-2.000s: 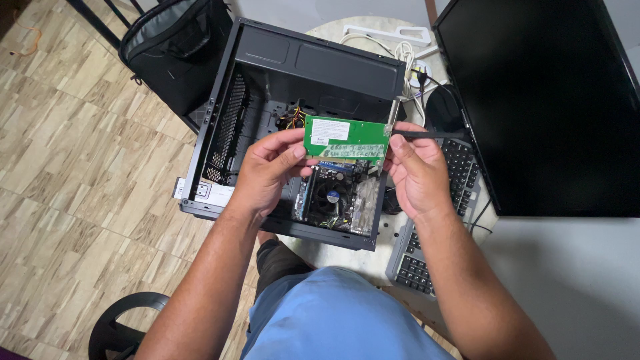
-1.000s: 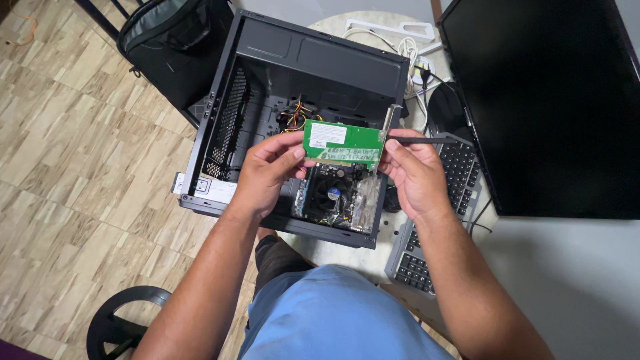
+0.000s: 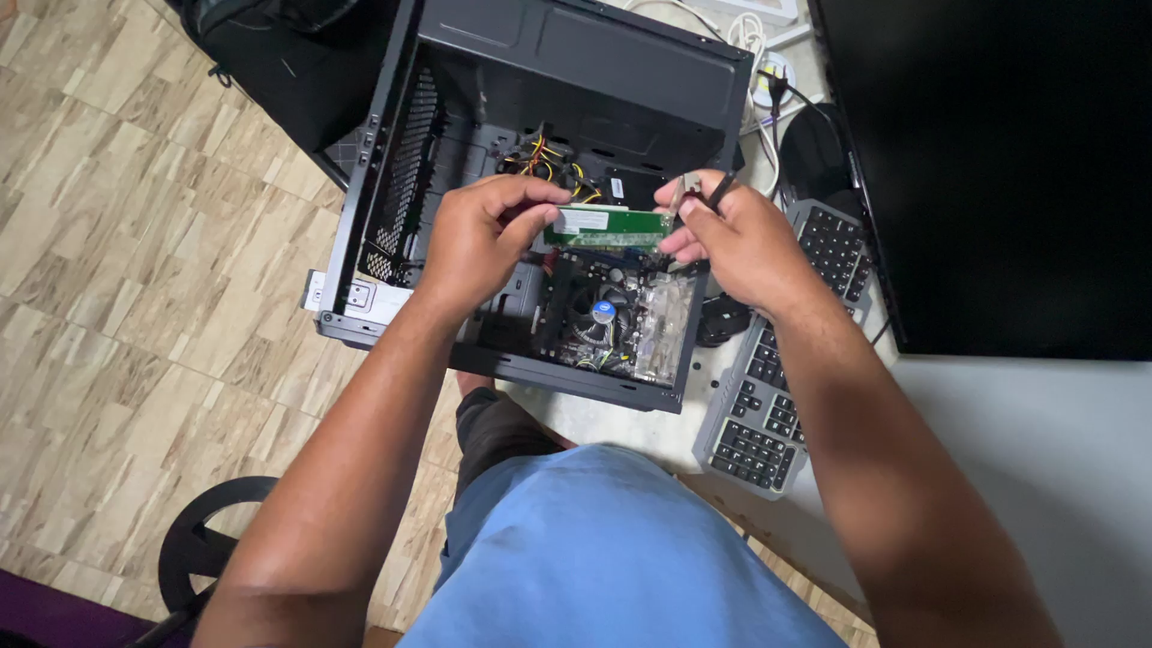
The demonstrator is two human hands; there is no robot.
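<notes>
A green expansion card (image 3: pixel 621 230) is held over an open black computer case (image 3: pixel 576 378), tilted so that its face looks narrow. My left hand (image 3: pixel 490 238) pinches its left end between thumb and fingers. At the right end, my right hand (image 3: pixel 729 229) grips the card by its metal bracket (image 3: pixel 686 187), and a dark rod-like thing (image 3: pixel 722 191) sticks out between those fingers. Inside the case, below the card, lie the CPU cooler fan (image 3: pixel 601 315) and part of the motherboard. Yellow, red and black power wires (image 3: pixel 540 166) show above the card.
Right of the case are a keyboard (image 3: pixel 760 441), white cables (image 3: pixel 751 40) and a large dark monitor (image 3: pixel 990 180) on the table (image 3: pixel 594 423). A black bag (image 3: pixel 288 72) stands at the upper left. A round black base (image 3: pixel 202 540) is at the lower left.
The card, earlier facing up more broadly, has been tilted and now appears narrower. Both hands still hold it, and my right hand's fingers have shifted around the bracket.
</notes>
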